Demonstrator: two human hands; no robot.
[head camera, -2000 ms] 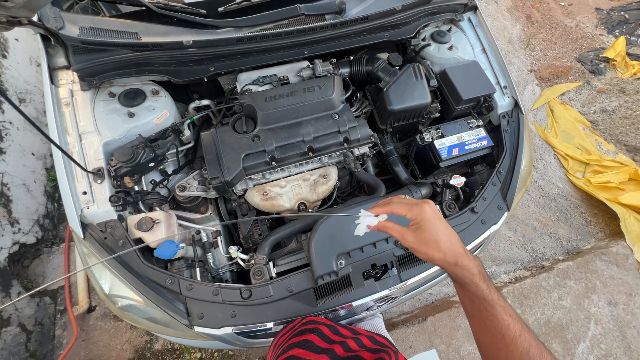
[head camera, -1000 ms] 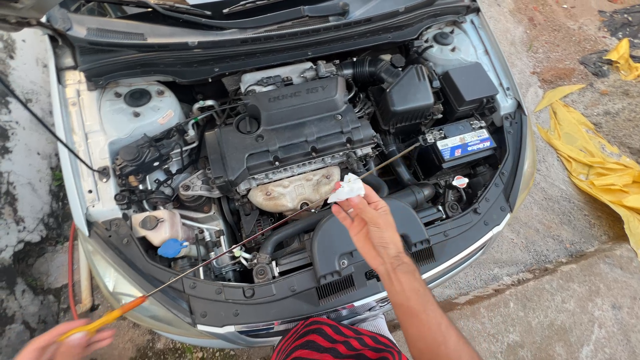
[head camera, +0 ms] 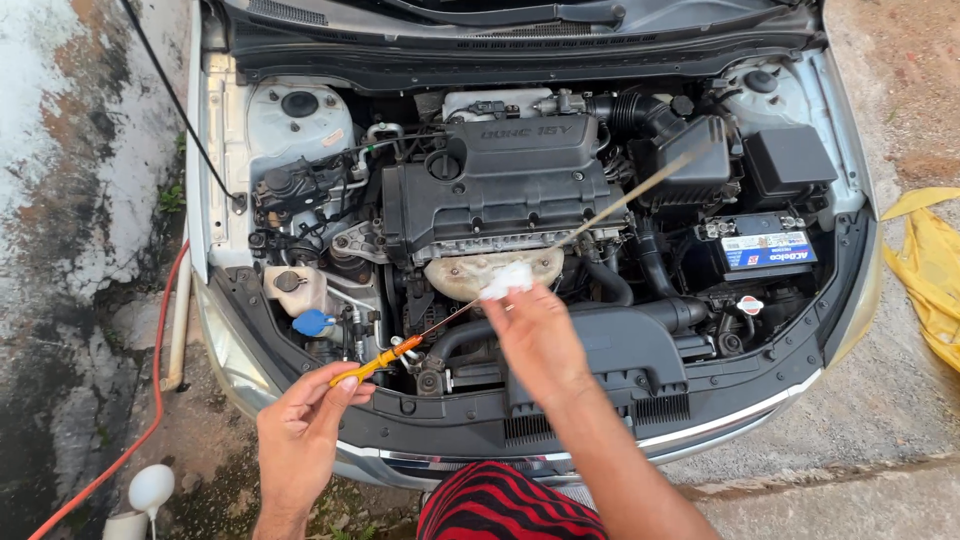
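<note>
My left hand [head camera: 311, 420] pinches the yellow handle of an engine oil dipstick [head camera: 379, 360] at the lower left, over the car's front edge. The long thin metal rod rises from it to the upper right across the engine bay. My right hand [head camera: 536, 337] is closed around a white paper or cloth wipe [head camera: 506, 281] wrapped on the rod, in front of the exhaust heat shield [head camera: 457, 276]. Behind lies the black engine cover [head camera: 510, 180]. The rod's far part is blurred over the air filter box [head camera: 682, 169].
A car battery [head camera: 765, 255] sits at the right. A blue washer cap [head camera: 313, 323] and a coolant reservoir [head camera: 296, 289] are at the left. A hood prop rod [head camera: 180, 105] slants at the upper left. A red hose [head camera: 157, 382] runs along the ground.
My left hand has come further into view with the yellow handle, which has moved up and right. My right hand, holding the wipe, has slid along the rod. Two seconds ago the left hand was out of view.
</note>
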